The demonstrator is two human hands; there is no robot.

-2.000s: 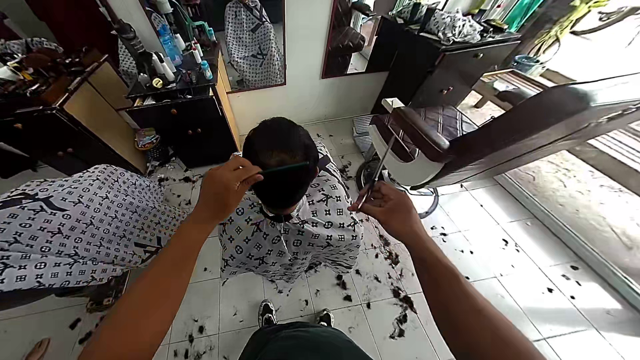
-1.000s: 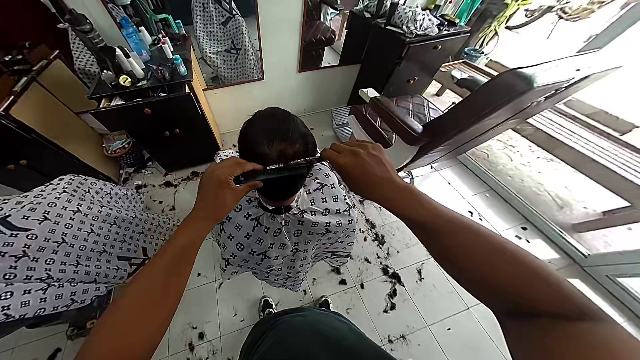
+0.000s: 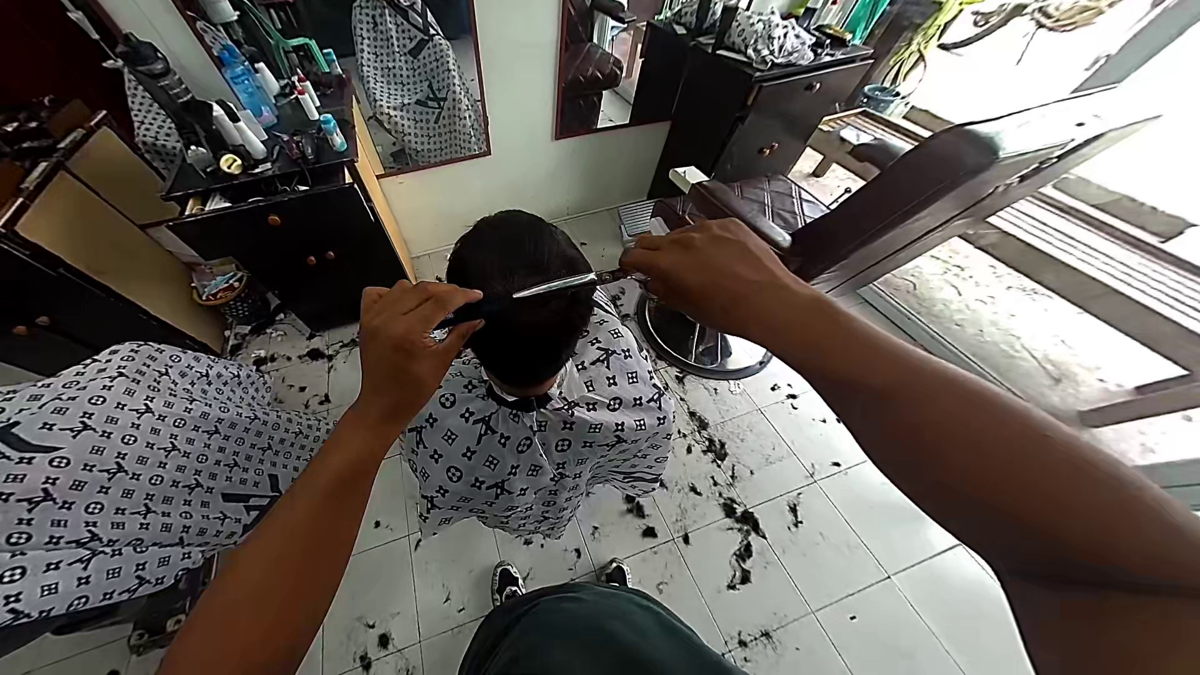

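Observation:
A person with short dark hair (image 3: 520,248) sits facing away, under a white patterned barber's cape (image 3: 553,441). My left hand (image 3: 410,342) pinches a black comb (image 3: 459,319) at the left of the head; most of the comb blends into the dark hair. From the right, my right hand (image 3: 708,272) holds hair scissors (image 3: 555,286), whose blades lie across the back of the head and point left. The blades look nearly together. Fingers of the right hand hide the scissor handles.
Another patterned cape (image 3: 141,450) covers something at the left. A brown barber chair (image 3: 900,197) stands at the right. Bottles crowd a black cabinet (image 3: 281,244). Cut hair (image 3: 741,525) litters the tiled floor, and mirrors (image 3: 422,84) hang ahead.
Two seconds ago the scissors pointed upward, right of the head; now they lie across its back. Since one second ago, the hands have moved apart and the comb no longer stretches across the head.

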